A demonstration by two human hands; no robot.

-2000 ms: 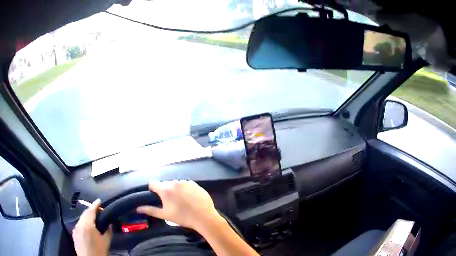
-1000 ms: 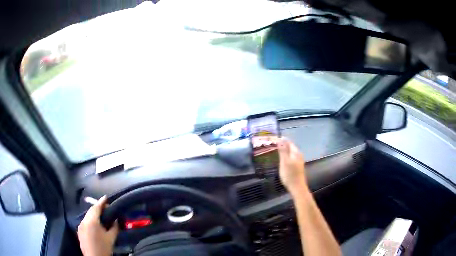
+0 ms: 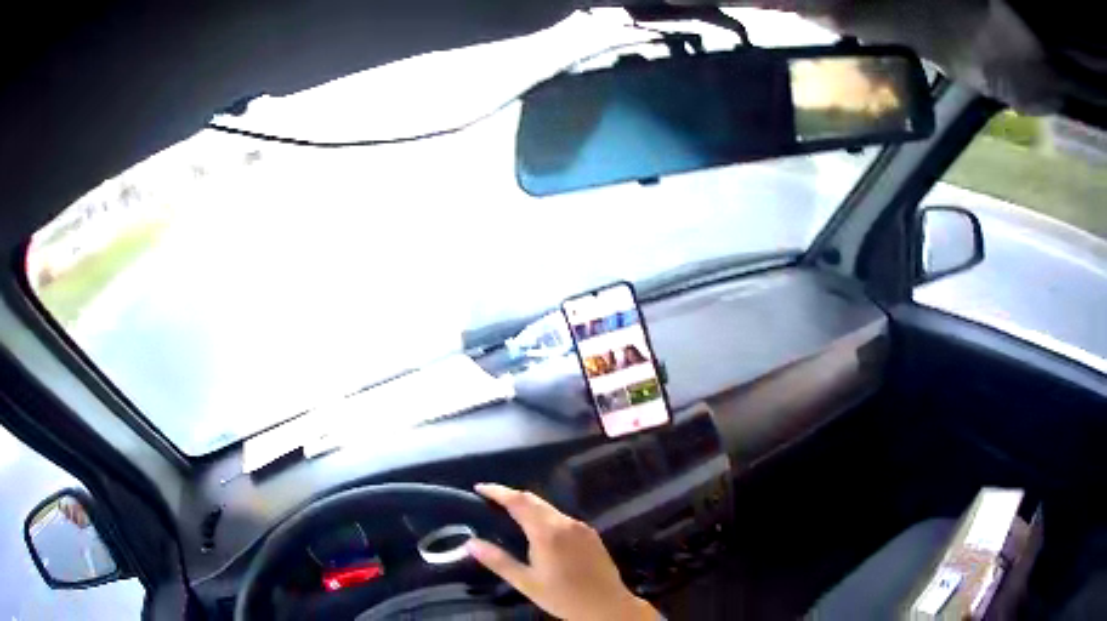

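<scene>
The black steering wheel (image 3: 352,497) is low in view, with a glowing red display (image 3: 353,575) and a pale round ring (image 3: 446,543) behind it. My right hand (image 3: 552,558) is at the wheel's upper right, its fingers over the rim and its thumb inside it. My left hand is not in view. The smartphone (image 3: 617,360) stands upright, tilted slightly, in front of the centre dashboard. Its bright screen shows rows of small pictures. Its holder is mostly hidden behind it.
Flat papers (image 3: 407,403) lie on the left dashboard. A clear-and-blue item (image 3: 537,339) and a grey lump (image 3: 552,388) are beside the phone. The wide mirror (image 3: 716,119) hangs above, with a thin cable. A carton (image 3: 971,560) is at lower right. The windscreen is overexposed.
My right hand has left the phone and come back to the wheel. My left hand has gone out of view. The phone screen now shows picture rows. The view has shifted.
</scene>
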